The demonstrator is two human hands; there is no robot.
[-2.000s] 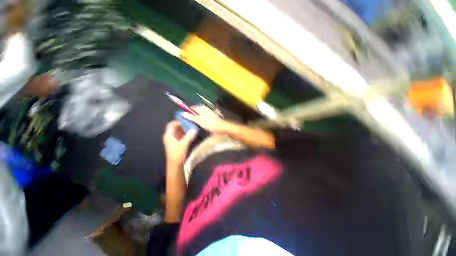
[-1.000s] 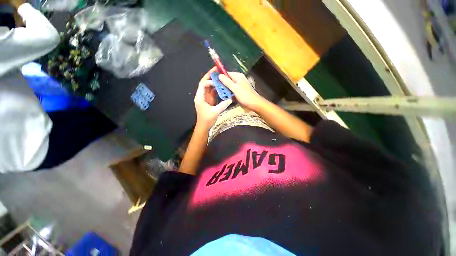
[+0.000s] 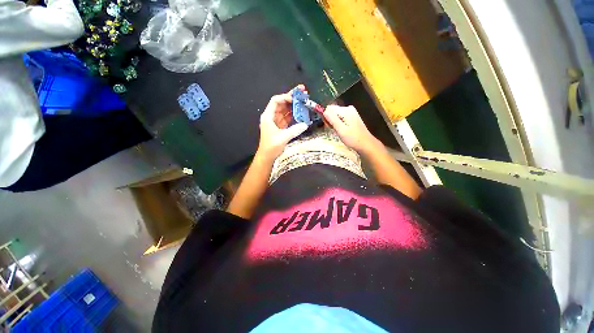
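My left hand (image 3: 276, 129) holds a blue moulded part (image 3: 301, 107) upright between fingers and thumb, near the mat's edge close to my body. My right hand (image 3: 348, 125) grips a red-handled pen-shaped tool (image 3: 315, 106). The tool's end points at the blue part and seems to touch it. More light blue parts (image 3: 194, 101) lie side by side on the black mat (image 3: 251, 65), left of my hands. The tool's tip is too small to make out.
A crumpled clear plastic bag (image 3: 185, 40) lies at the mat's far left, beside a heap of small assemblies (image 3: 107, 40). A coworker's white sleeve (image 3: 39, 27) is at the left. A yellow-orange board (image 3: 371, 55) and pale metal frame (image 3: 482, 166) are at the right. An open cardboard box (image 3: 156, 211) sits below.
My right hand has turned the tool from pointing away to pointing at the blue part. The view has steadied and shifted, with the board and blue crates showing more.
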